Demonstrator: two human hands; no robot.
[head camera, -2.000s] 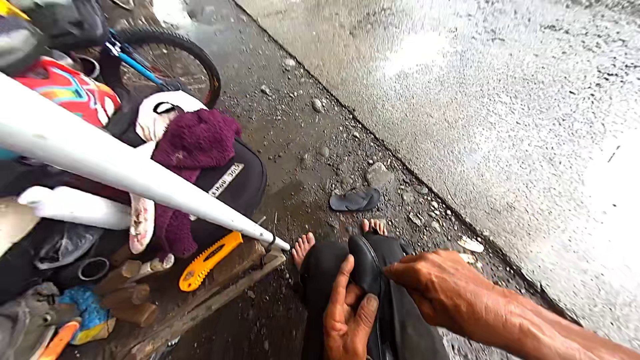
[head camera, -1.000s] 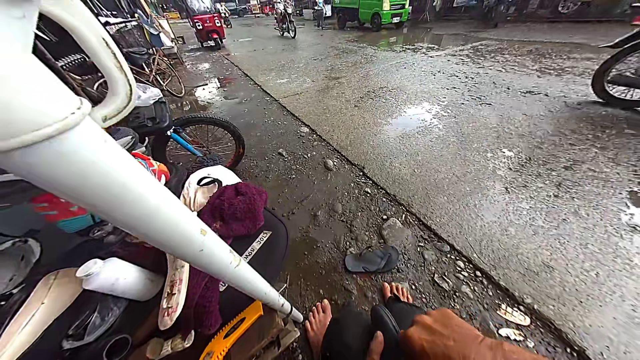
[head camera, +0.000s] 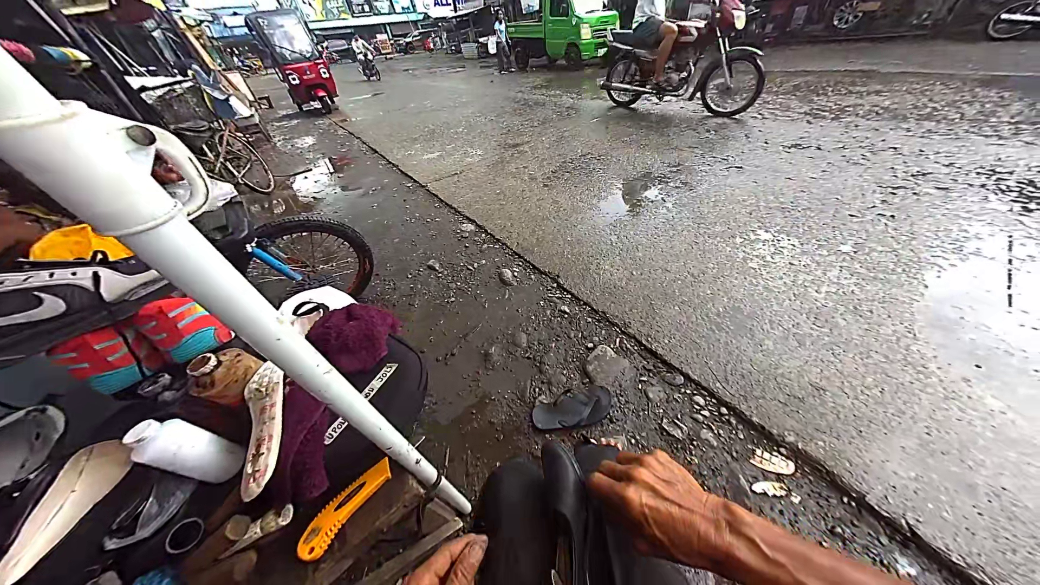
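A black shoe (head camera: 569, 504) rests upright between the person's knees, at the bottom centre. My right hand (head camera: 654, 504) is closed against the shoe's right side, its fingers curled over dark material there; whatever lies under the fingers is hidden. Left of the knees, my left hand (head camera: 455, 562) shows only thumb and fingertips at the bottom edge, apart from the shoe, and whether it holds anything cannot be told. Close by on a wooden box lies a yellow-orange cutter with a toothed edge (head camera: 344, 509). A dark flip-flop (head camera: 572, 408) lies on the wet ground beyond the knees.
A white pole (head camera: 284, 341) slants down at left. Behind it lie a white bottle (head camera: 185, 449), a maroon cloth (head camera: 354, 335), insoles and red-and-teal shoes (head camera: 179, 329). Further off are a bicycle wheel (head camera: 313, 256), a motorcycle with a rider (head camera: 682, 69), a red three-wheeler (head camera: 302, 65) and a green truck (head camera: 561, 32).
The left hand, earlier on the shoe, is now apart from it at the left. The view has tilted up toward the street. A motorcycle with a rider now shows at upper right.
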